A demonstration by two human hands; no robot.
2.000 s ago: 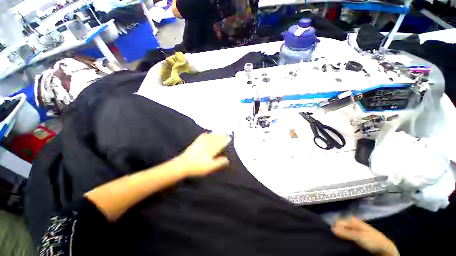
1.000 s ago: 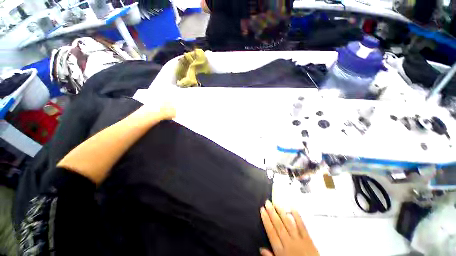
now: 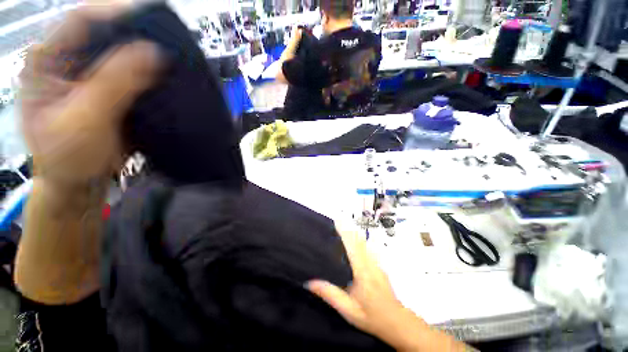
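Observation:
My left hand (image 3: 86, 103) is raised large and blurred at the upper left, gripping a bunched part of the black cloth (image 3: 275, 240). My right hand (image 3: 368, 289) lies on the cloth's right edge, thumb on top, fingers partly hidden at the edge. The cloth hangs from my left hand and covers the left front of the white table (image 3: 427, 282). The cloth's edge is left of the needle area (image 3: 379, 220) of the white sewing machine (image 3: 468, 172).
Black scissors (image 3: 472, 244) and a small brown tag (image 3: 426, 238) lie right of the needle. A clear plastic bag (image 3: 575, 278) is at the right. A purple-lidded bottle (image 3: 432, 124), yellowish cloth (image 3: 273, 140) and black cloth stand or lie behind. A person (image 3: 337, 62) in black is beyond the table.
My left hand has lifted up with the black cloth, raising it off the table's left side. My right hand stays at the cloth's right edge. The camera view has shifted.

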